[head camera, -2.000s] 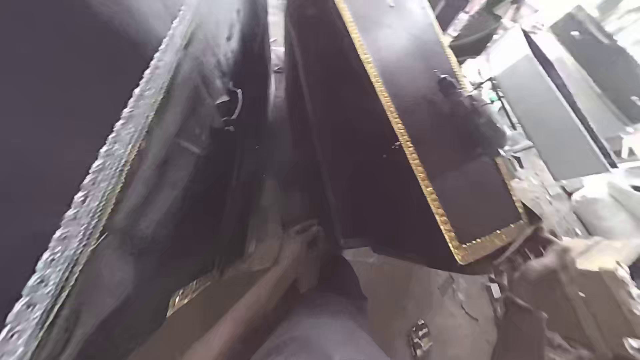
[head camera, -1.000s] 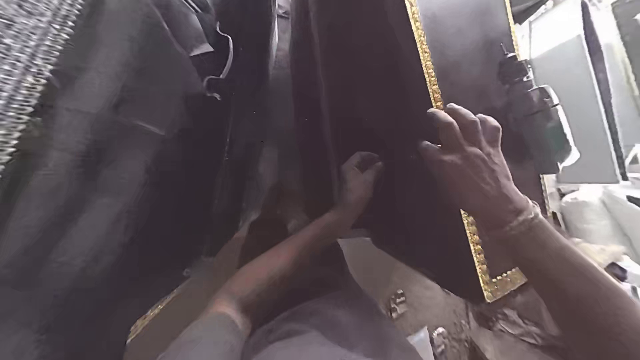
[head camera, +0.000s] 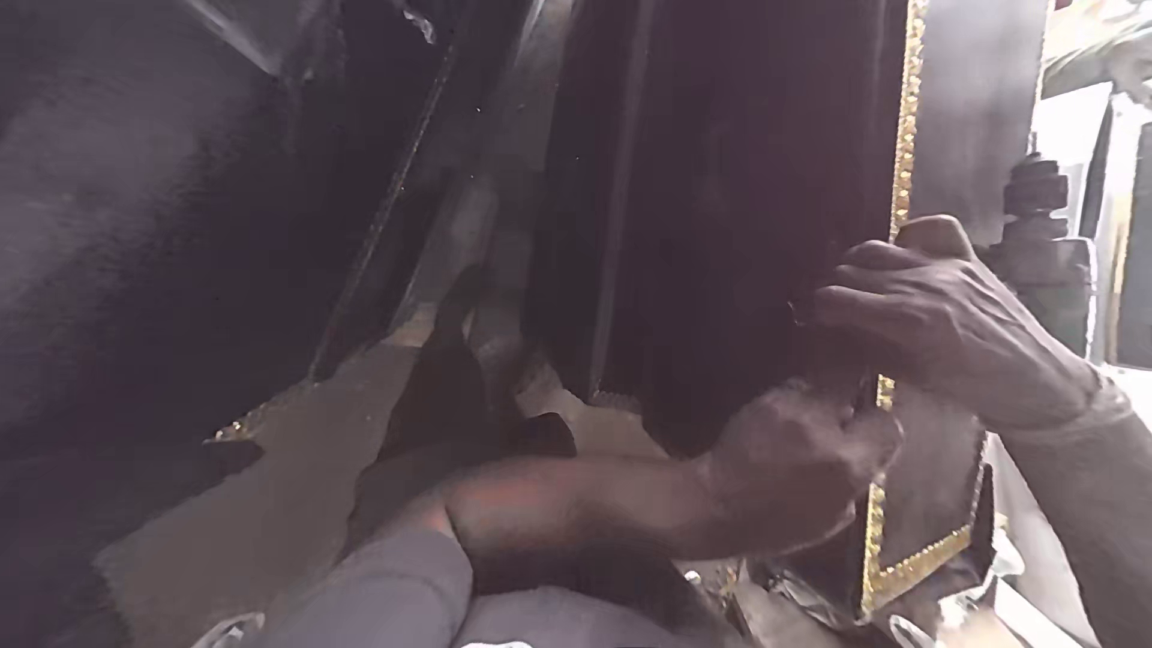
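Observation:
A dark box-like panel (head camera: 720, 198) with gold beaded trim (head camera: 909, 117) along its edge stands right of centre. My right hand (head camera: 936, 315) lies across the trimmed edge with its fingers bent over the dark side; whether it grips anything is unclear. Just below it, my left hand (head camera: 801, 459) is at the same edge, blurred, with its fingers curled. Anything held in it cannot be made out.
Another large dark glossy panel (head camera: 180, 270) fills the left side. Between the two, a narrow gap runs away from me. A dark bottle-shaped or tool-like object (head camera: 1044, 243) stands beyond the trimmed panel. Crumpled plastic (head camera: 801, 594) lies at the lower right.
My left hand has moved right, from the dark side of the panel to the gold-trimmed edge near my right hand. Two seconds ago my right hand was not clearly seen.

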